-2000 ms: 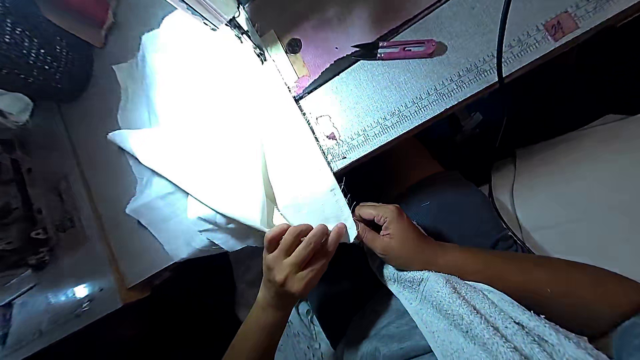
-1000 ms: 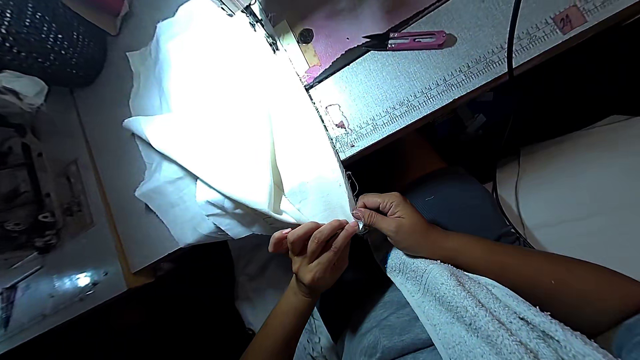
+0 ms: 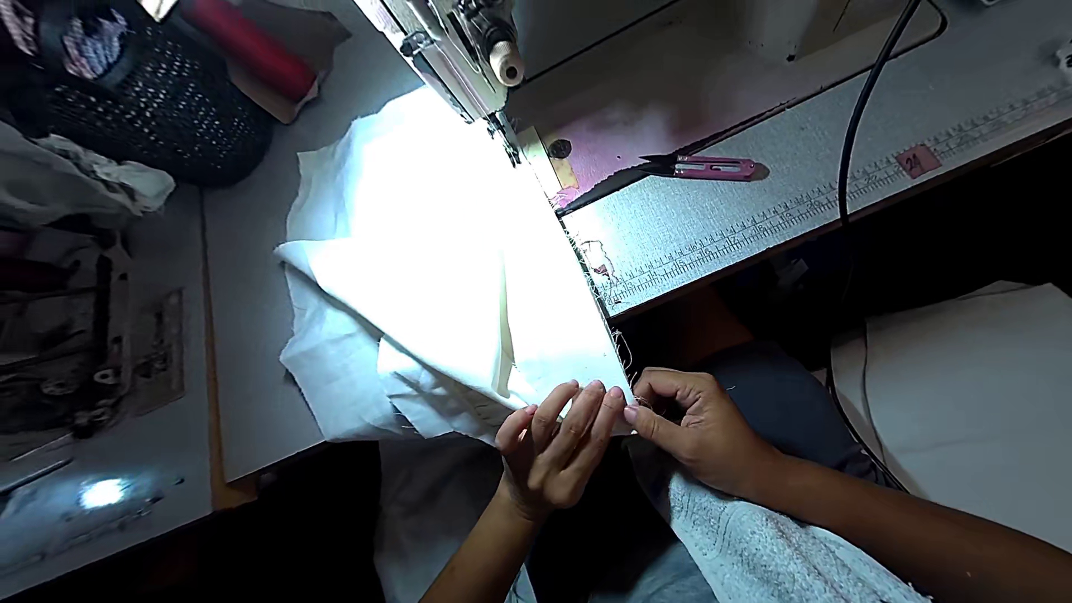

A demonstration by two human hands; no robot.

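Note:
White fabric (image 3: 435, 276), brightly lit, lies in folds on the table, its far part beside the presser foot (image 3: 508, 144) of a sewing machine (image 3: 456, 59). Loose threads hang along its right edge. My left hand (image 3: 559, 448) rests on the fabric's near edge, fingers spread; whether it pinches the cloth cannot be told. Close beside it, my right hand (image 3: 699, 423) pinches the near right corner of the fabric between thumb and forefinger. A white towel (image 3: 754, 536) lies under the right forearm.
Pink-handled thread snips (image 3: 703, 167) lie right of the machine's needle area, above a printed ruler strip (image 3: 737, 239). A black cable (image 3: 871, 109) crosses the table's right part. A dark woven basket (image 3: 159, 109) and a red thread cone (image 3: 251, 50) stand at the upper left.
The left hand's fingers have shifted slightly along the near edge of the fabric, close to the corner. The right hand stays at the corner. The view has moved a little.

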